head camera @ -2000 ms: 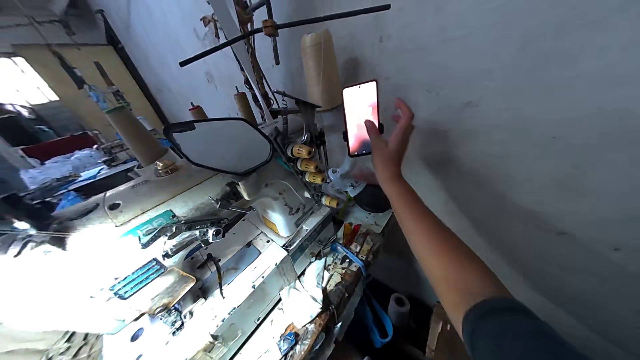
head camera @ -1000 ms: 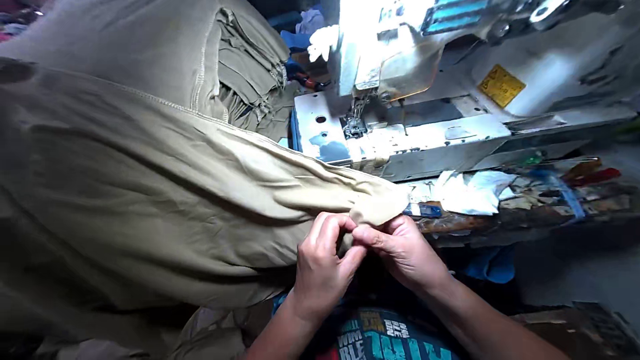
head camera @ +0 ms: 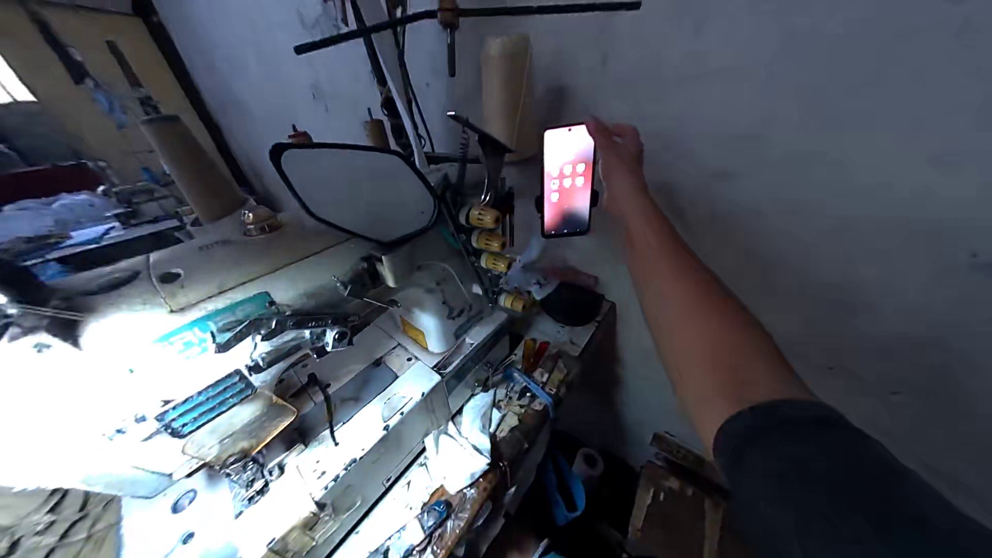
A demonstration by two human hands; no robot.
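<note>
A lit smartphone (head camera: 568,182) stands upright in a dark holder near the wall, with several icons on its screen. My right hand (head camera: 620,159) is at the phone's upper right edge, fingers bent; whether it touches or grips the phone is unclear. My left hand is out of view. Left of the phone is an overlock-type sewing machine (head camera: 232,256) with several yellow tension knobs (head camera: 496,240). A framed mirror (head camera: 356,190) sits above its body. Khaki cloth (head camera: 58,523) lies at the lower left, beside the bright machine bed.
A tan thread cone (head camera: 507,97) rises behind the phone under a black rod (head camera: 542,9). White cloth scraps (head camera: 461,446) and small debris lie along the table edge. A cardboard box (head camera: 673,508) and a white roll (head camera: 588,463) are below, near the wall (head camera: 837,194).
The view has swung from the khaki cloth, where both my hands were pinching its edge, to the phone. My right hand has let go of the cloth and is raised at the phone.
</note>
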